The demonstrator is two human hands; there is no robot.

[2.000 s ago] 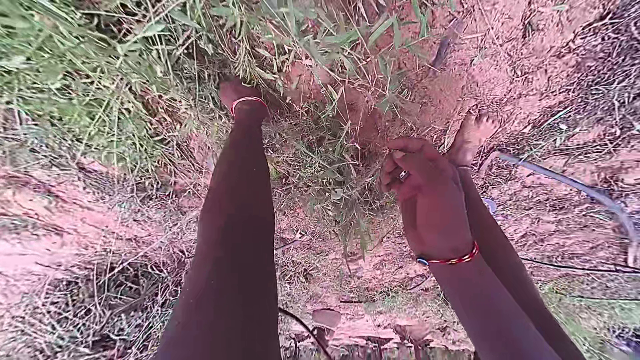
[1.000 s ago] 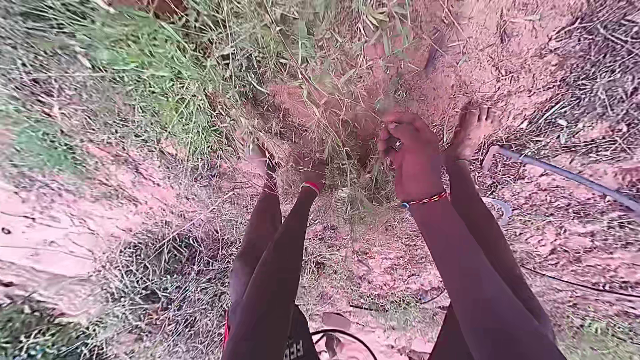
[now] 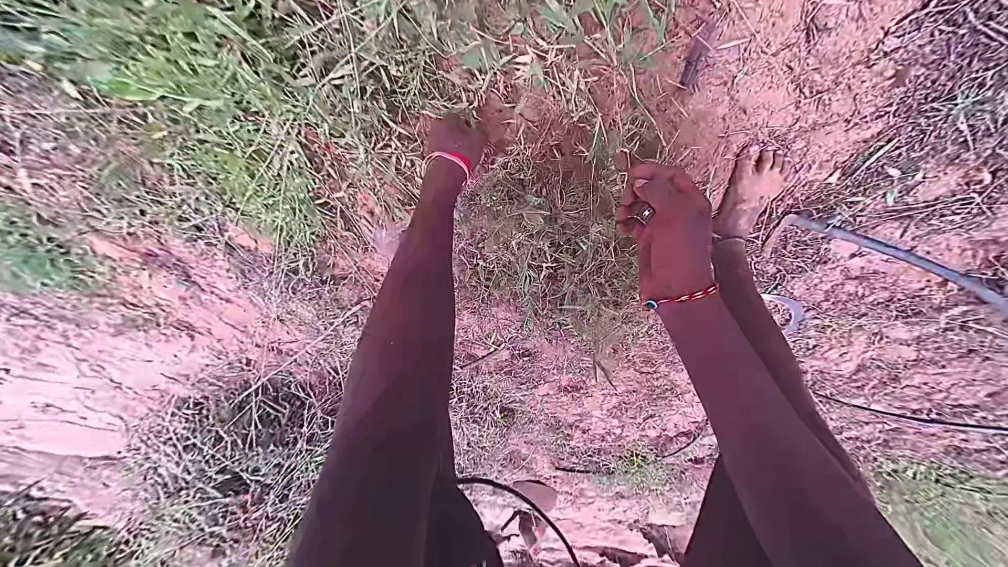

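My left hand [image 3: 455, 140], with a red and a pale band at the wrist, is low in the grass and weeds [image 3: 378, 79]; its fingers are partly hidden, so I cannot tell what they hold. My right hand [image 3: 669, 213] is curled, with a ring [image 3: 646, 213] on one finger and a red and yellow braided bracelet [image 3: 693, 295] at the wrist. It is over the right edge of a patch of leafy grass [image 3: 543, 244]; whether stems are between its fingers I cannot tell.
My bare foot [image 3: 752, 185] rests on reddish soil beyond my right hand. A grey pipe [image 3: 898, 252] lies at the right, near a curved pale object [image 3: 791, 313]. Black cables [image 3: 906, 417] cross the ground. Dry brush [image 3: 252, 425] lies at lower left, and a stick [image 3: 701, 51] at the top.
My left hand has moved away from the patch between my arms, up and left into the taller grass. My right hand remains curled near my foot.
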